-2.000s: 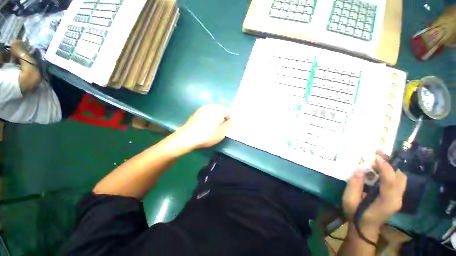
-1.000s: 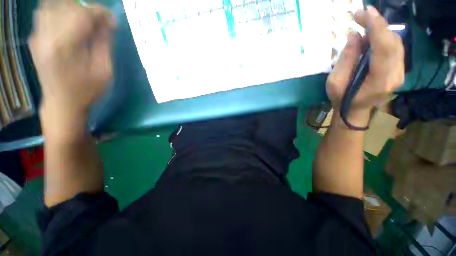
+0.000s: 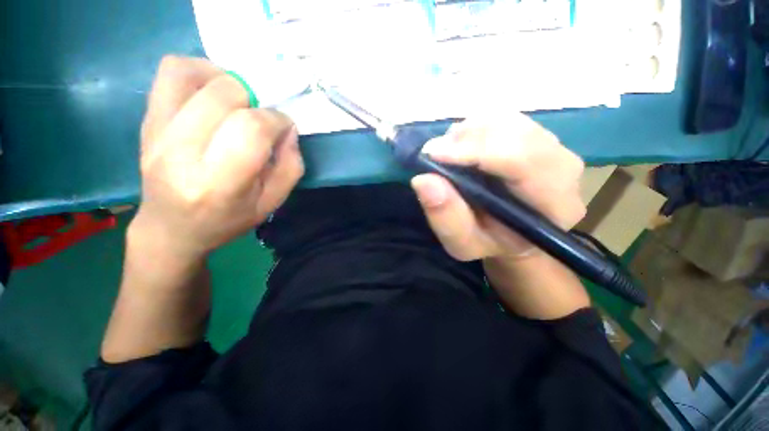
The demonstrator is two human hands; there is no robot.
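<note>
My right hand holds the soldering iron by its black handle, with the ribbed rear end pointing down right. The iron's metal tip points up left over the near left part of the white tray. My left hand is a closed fist at the tray's near left corner. A thin solder wire runs from it to the iron's tip, and a green ring-like piece shows at its fingers. PCB panels lie on the tray, partly washed out by glare.
A black glossy object lies on the green mat right of the tray. Cardboard boxes stand on the floor at the right. A red object is below the bench at the left. Round tan holes line the tray's right edge.
My view has shifted. My right hand has come from the tray's right side to its near edge, with the iron now plainly in it. My left fist has moved right, to the tray, with solder wire.
</note>
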